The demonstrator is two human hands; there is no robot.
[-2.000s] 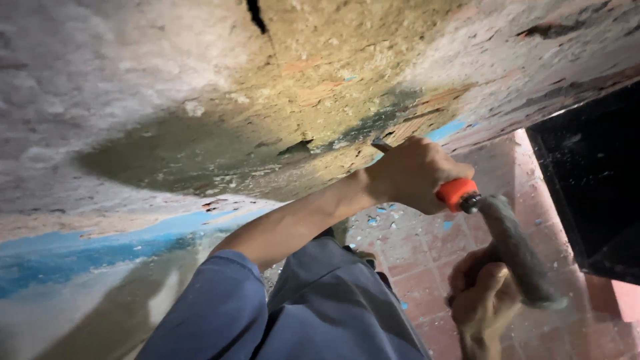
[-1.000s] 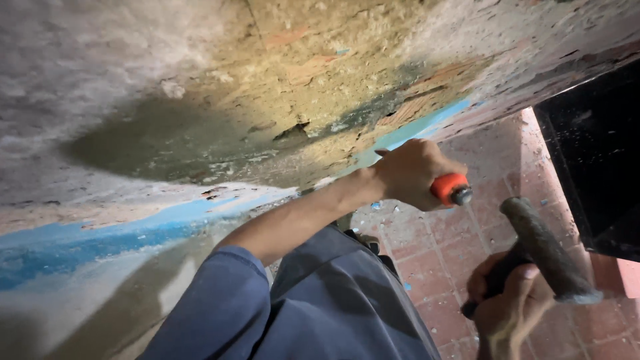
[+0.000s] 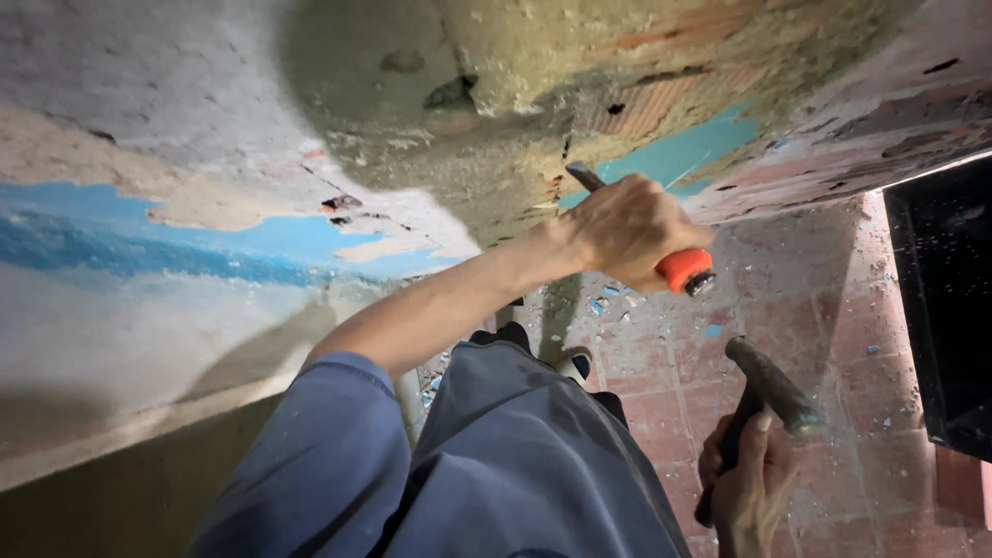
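Observation:
My left hand is closed around a cold chisel with an orange grip; its metal tip lies at the wall, beside a patch of blue-green paint. The chisel's struck end sticks out below the fist, on the side toward my right hand. At the lower right, my right hand grips the dark handle of a hammer. The hammer's worn cylindrical head is apart from the chisel, below and to the right of it. Around the tip the wall shows rough plaster and ridged brick.
Red floor tiles carry scattered plaster and paint chips. A shoe stands on the floor near the wall's foot. A large black panel-like object stands at the right. Blue paint runs along the wall at left.
The hammer was close to the chisel's end two seconds ago and has since moved away from it. My left hand keeps its hold on the chisel. The view has shifted.

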